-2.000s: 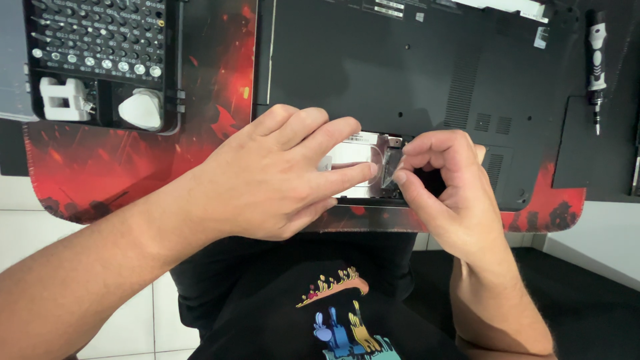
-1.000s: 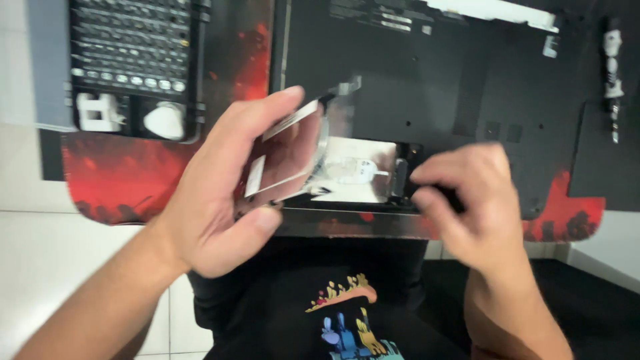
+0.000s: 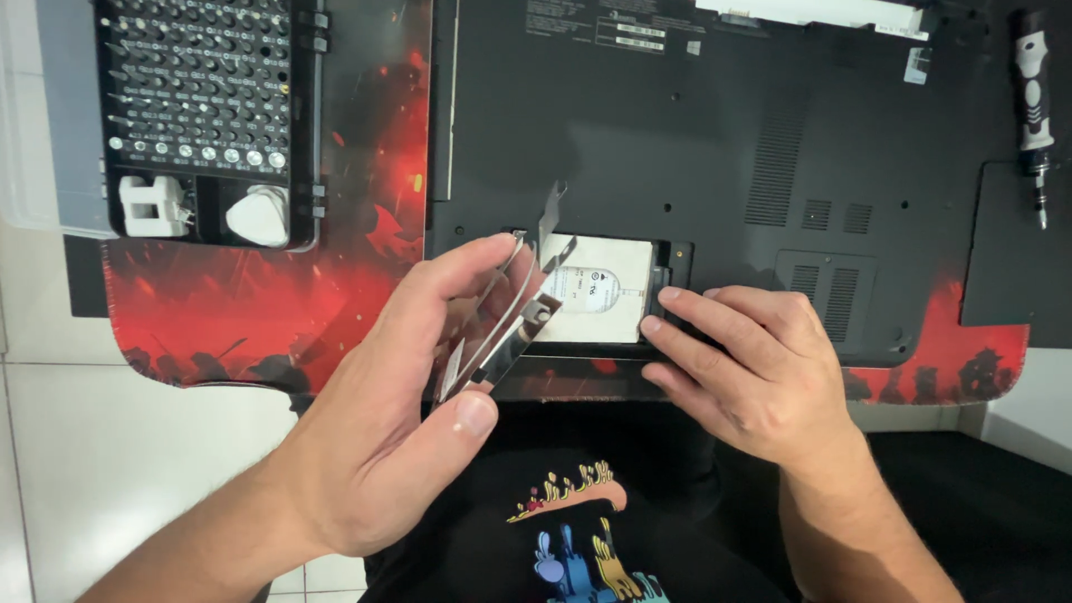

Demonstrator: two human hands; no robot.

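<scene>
My left hand (image 3: 402, 385) grips a thin, shiny metal drive bracket (image 3: 511, 335) by its edges, tilted up over the left side of the bay; a clear plastic tab rises from its top. A hard drive (image 3: 599, 293) with a pale label bearing writing lies in the open bay of the upturned black laptop (image 3: 603, 151). My right hand (image 3: 737, 360) has its fingertips at the black connector (image 3: 660, 289) on the drive's right end, and I cannot tell whether they grip it.
A black case of screwdriver bits (image 3: 201, 100), with white plastic pieces in its lower compartments, stands at the upper left. On the far right, a precision screwdriver (image 3: 1034, 109) lies beside a black cover panel (image 3: 1005, 260). A red and black desk mat (image 3: 243, 310) lies beneath the laptop.
My left hand, first over the bay, has lifted the metal bracket up and left, exposing the hard drive label. My right hand moved off to the right and is now back against the connector.
</scene>
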